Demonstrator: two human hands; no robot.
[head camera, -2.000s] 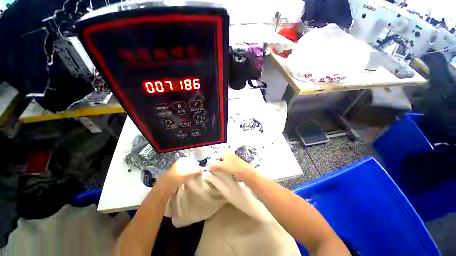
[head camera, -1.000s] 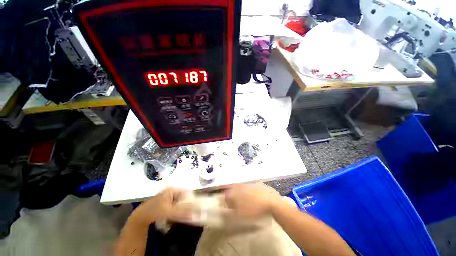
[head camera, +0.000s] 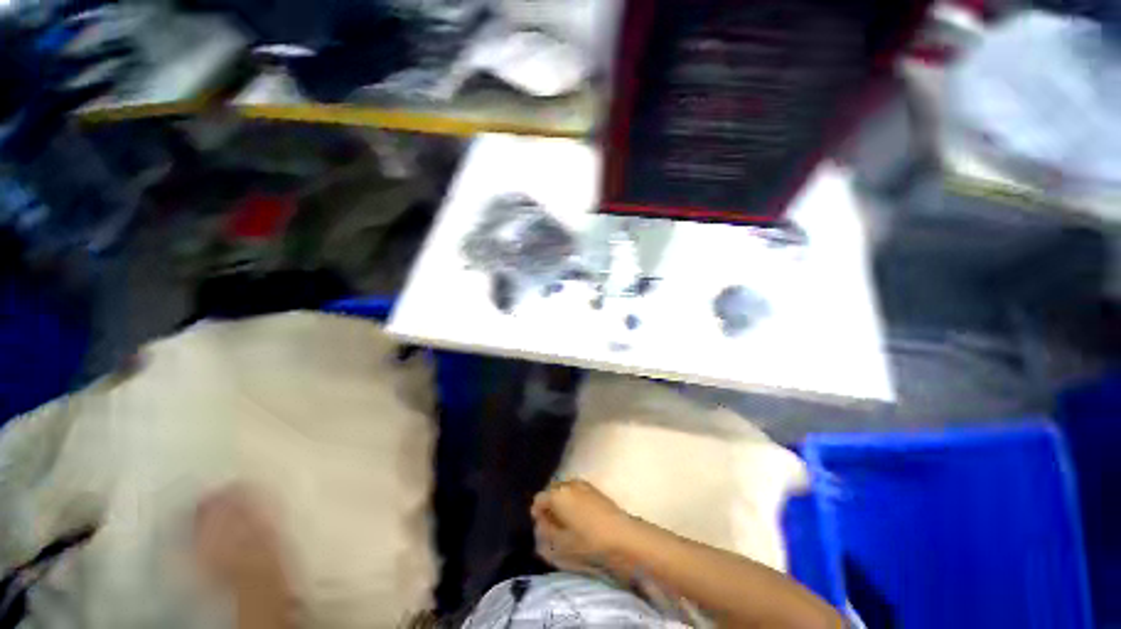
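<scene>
The picture is blurred. A large beige garment pile (head camera: 326, 430) lies at the left, with my left hand (head camera: 240, 541) over it, blurred; I cannot tell whether it grips the cloth. More beige cloth (head camera: 670, 455) lies in front of me, right of centre. My right hand (head camera: 575, 522) is beside its left edge with fingers curled, and nothing is clearly seen in it. The white machine table (head camera: 627, 339) is ahead, with dark fasteners (head camera: 741, 308) and a plastic bag (head camera: 523, 243) on it. The counter panel (head camera: 744, 111) stands over the table; its digits are unreadable.
A blue bin (head camera: 965, 528) stands at the right, close to my right forearm. A red stool (head camera: 261, 216) is at the upper left among dark heaps. A yellow-edged sewing table (head camera: 406, 119) runs behind, and a white bag (head camera: 1045, 92) is at the upper right.
The view has swung left and down, so the panel and table appear further right. My hands have moved apart from the bunched beige piece. My left hand is now over the beige pile.
</scene>
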